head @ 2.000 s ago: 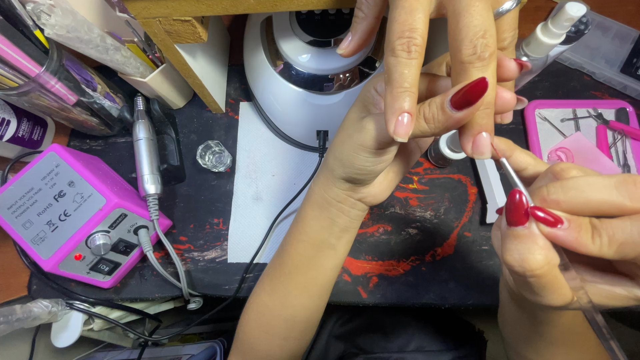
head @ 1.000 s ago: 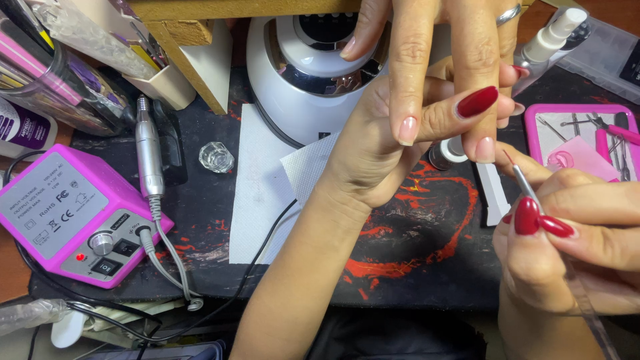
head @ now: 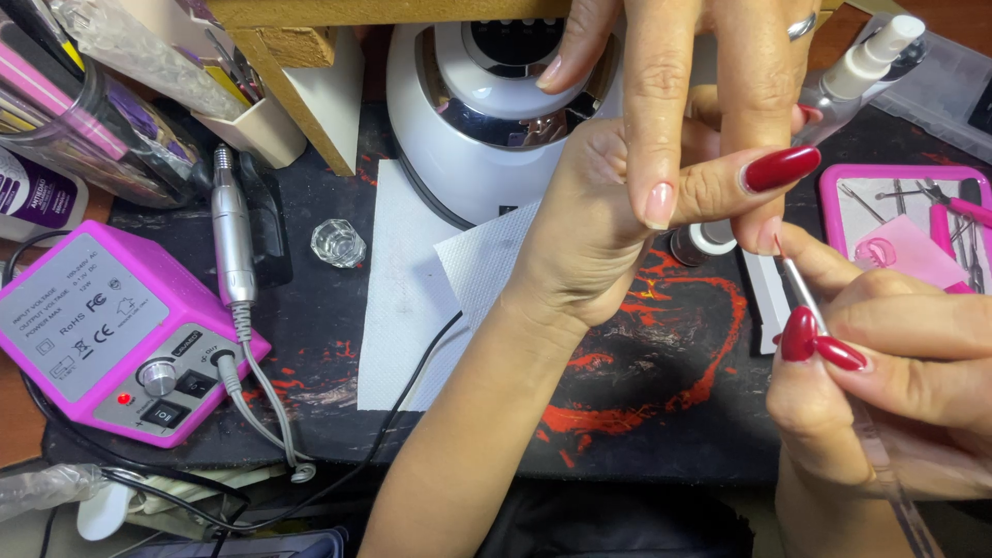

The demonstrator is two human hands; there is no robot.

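Note:
My left hand (head: 612, 186), with long glossy red nails, holds a finger of another person's hand (head: 659, 93), which reaches in from the top with its fingers pointing down and a ring on one. My right hand (head: 876, 341) grips a thin nail brush (head: 802, 287) with a clear handle. The brush's fine tip is at the nail of the held finger; whether it touches cannot be told. Behind the hands stands a white nail lamp (head: 465, 155). A dark-and-white round bottle cap (head: 701, 242) shows below the held finger.
A pink nail drill box (head: 116, 325) with its silver handpiece (head: 232, 232) stands at left, near cups of files (head: 85, 132). White paper towels (head: 399, 310), a small glass dish (head: 339, 243), a spray bottle (head: 860, 70) and a pink tool tray (head: 829, 201) surround the hands. A black cable crosses the mat.
The brush tip drew back from the nail a second ago and is now at it again. A folded paper towel now shows beside my left forearm, absent two seconds ago.

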